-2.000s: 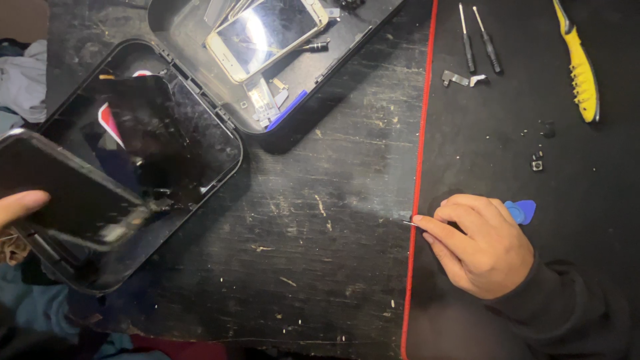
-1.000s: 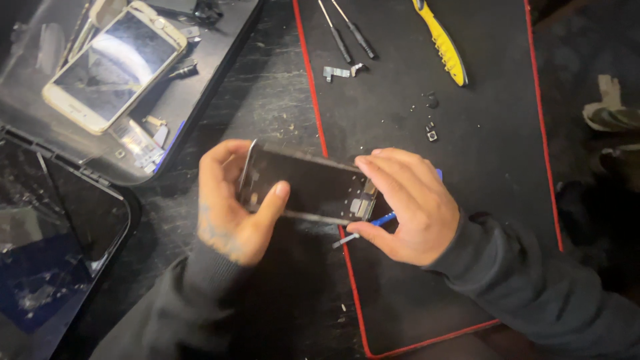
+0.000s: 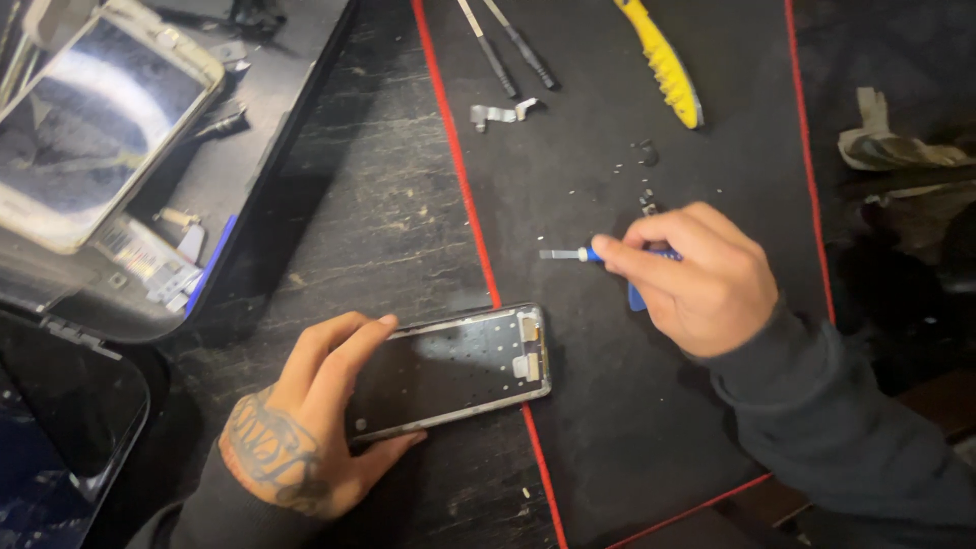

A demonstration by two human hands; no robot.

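Note:
My left hand grips a smartphone frame by its long edges, fingers on the upper side and thumb on the lower. The phone lies across the red edge of the black mat, its dark inner face up. To the right, my right hand pinches a blue-handled tool with a flat metal blade, which points left above the mat. A blue opening pick shows under that hand. Small parts lie just above its fingers.
Two small screwdrivers, a metal flex piece and a yellow-handled tool lie on the mat's upper part. At left, an open black case holds a white smartphone and loose parts. Scratched black tabletop shows between.
My right hand has let go of the phone and moved up and right, with the blue tool in it. The phone, held in both hands a second ago, is now only in my left hand.

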